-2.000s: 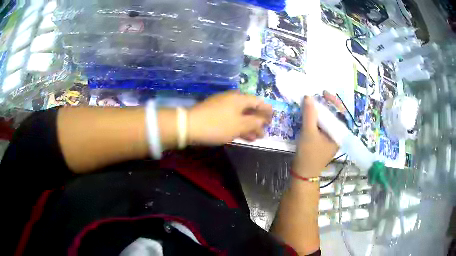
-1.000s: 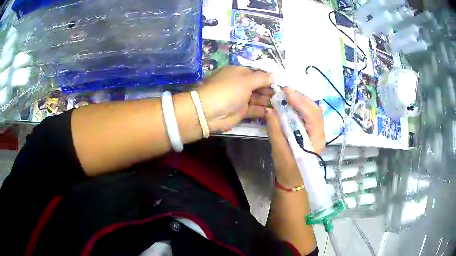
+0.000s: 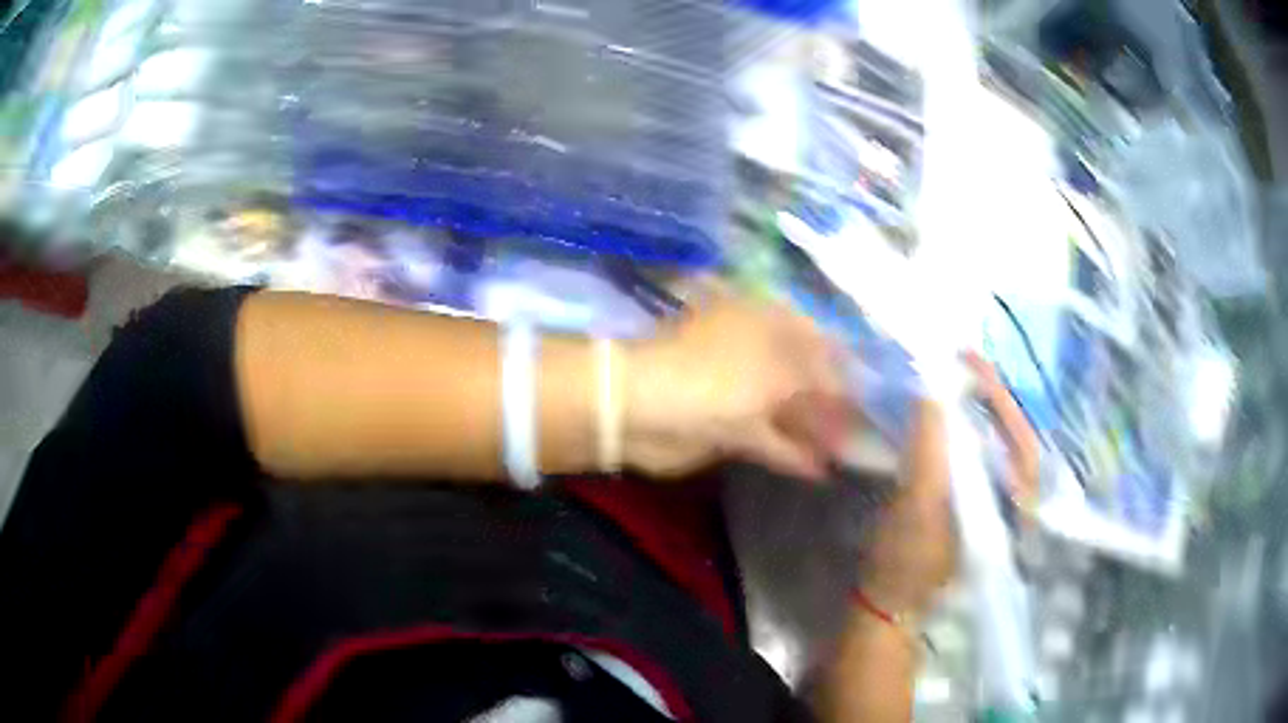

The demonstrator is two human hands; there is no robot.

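Note:
The view is strongly blurred. My right hand [image 3: 939, 494] is at the right, over the table's front edge, around the long white syringe-like dispenser [image 3: 989, 579]. The dispenser's rear end points down towards the lower edge of the picture, with a faint green spot there. Its tip is lost in the glare. My left hand [image 3: 749, 389] is left of the right hand, apart from it, with the fingers curled and blurred. Whether it holds anything small cannot be seen.
A stack of clear trays [image 3: 523, 85] with a blue tray edge [image 3: 523, 233] stands behind my left forearm. Printed photo sheets [image 3: 862, 127] cover the table. A dark thin cable [image 3: 1024, 346] lies right of centre. Blurred pale objects [image 3: 1179, 198] are at the far right.
My hands were close together at the dispenser's tip a second ago; now they are apart. Both appear further right and lower. The whole view has shifted and blurred.

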